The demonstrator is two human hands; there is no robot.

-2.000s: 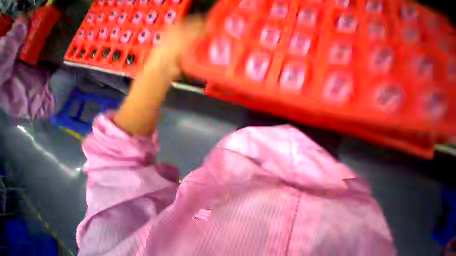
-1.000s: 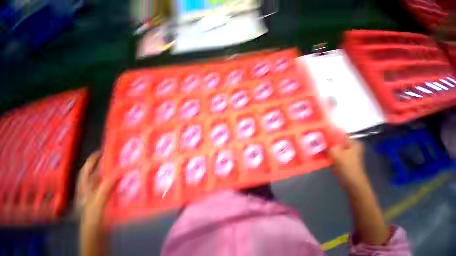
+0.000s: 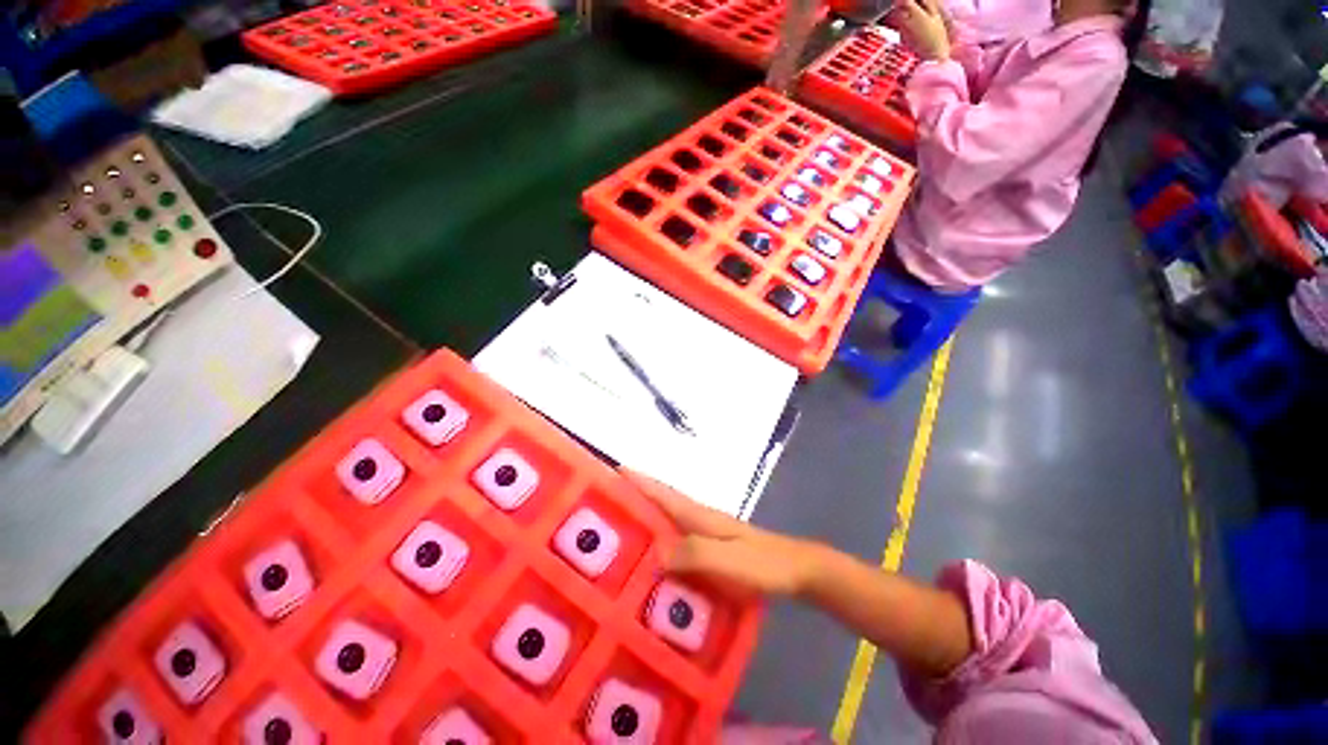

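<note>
A red-orange foam tray (image 3: 488,640) fills the lower left, cut off by the bottom edge. Its pockets hold smartwatch units face down, such as one pink case back with a black round centre (image 3: 430,556). My right hand (image 3: 728,553) grips the tray's right edge; its fingertips are partly hidden. My left hand is out of the picture. Right behind the tray lies a clipboard with a white record sheet (image 3: 699,360), a metal clip (image 3: 551,281) at its top and a dark pen (image 3: 650,384) on the paper.
Another foam tray (image 3: 626,218) of watch units, dark pockets at its left, stands beyond the clipboard. The tester (image 3: 124,240), white block (image 3: 88,400) and white paper (image 3: 240,371) are at left. A person in pink (image 3: 1005,160) sits at the bench near a blue stool (image 3: 910,328).
The view has swung right and closer. The tray, held between both hands a second ago, now shows at lower left beside the clipboard. My left hand has left the picture.
</note>
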